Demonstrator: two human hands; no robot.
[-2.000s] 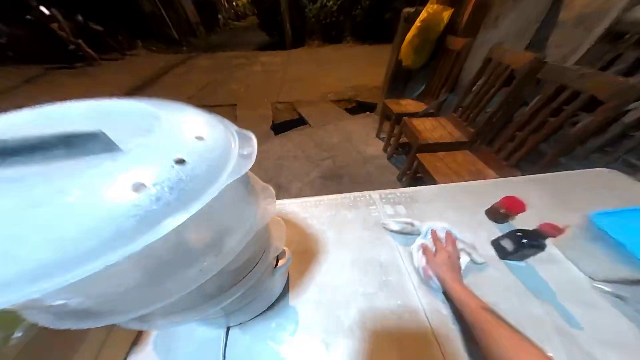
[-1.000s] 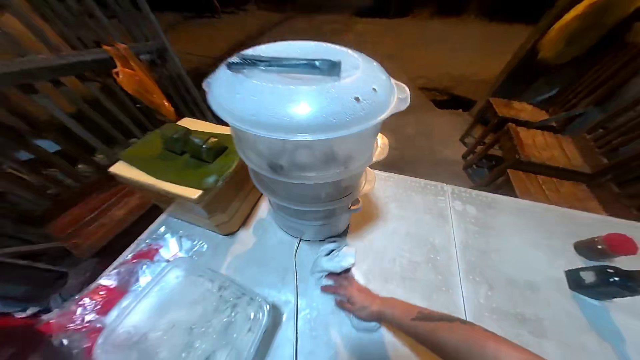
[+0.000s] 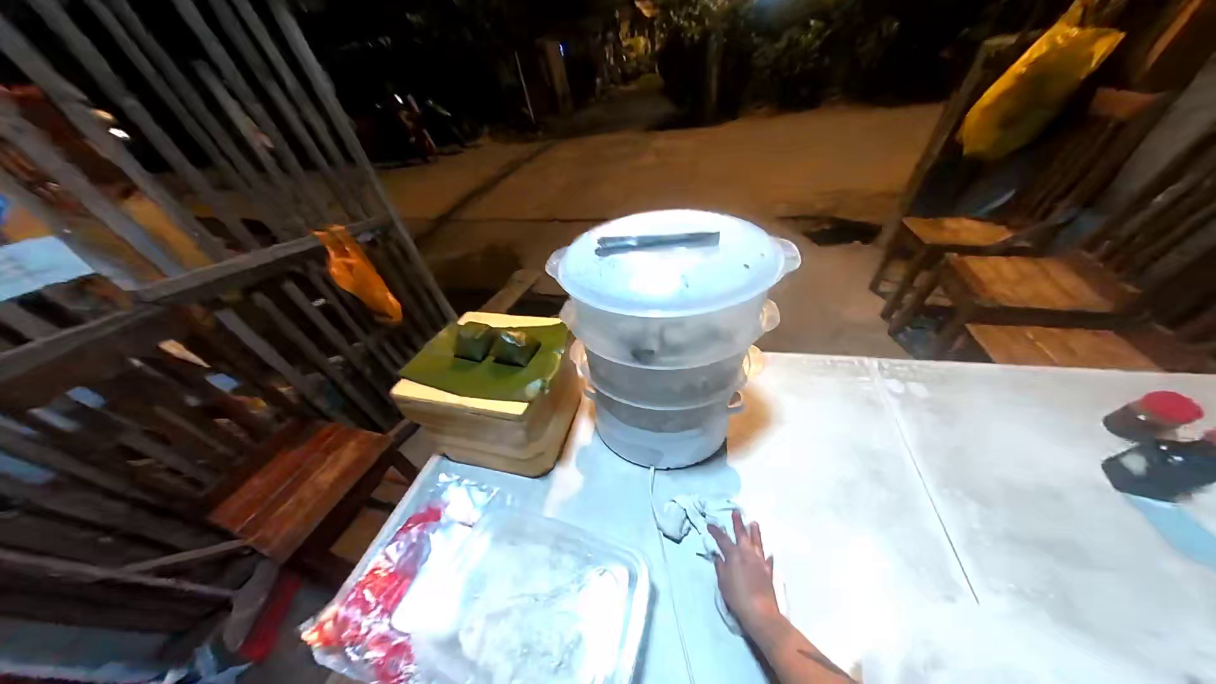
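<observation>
My right hand (image 3: 746,570) lies with spread fingers on a crumpled white cloth (image 3: 692,516), which rests on the pale tabletop (image 3: 855,532) just in front of a tiered plastic steamer (image 3: 665,361). The steamer has a domed lid with metal tongs (image 3: 657,241) lying on top, and a white cord runs from its base toward me. My left hand is not visible. To the left of the hand sits a clear plastic container (image 3: 632,579), beside red and clear plastic packaging (image 3: 385,589).
Behind the container stands a box (image 3: 494,437) topped with a green leaf and two leaf-wrapped parcels (image 3: 494,344). Bottles with red caps (image 3: 1154,415) are at the right. Wooden chairs (image 3: 1040,283) stand beyond the table; a slatted fence (image 3: 275,275) and wooden seat (image 3: 299,484) are left.
My right hand and the cloth have moved from near the bottles to the front of the steamer. Over the last second the fingers have spread on the cloth. The view has swung left.
</observation>
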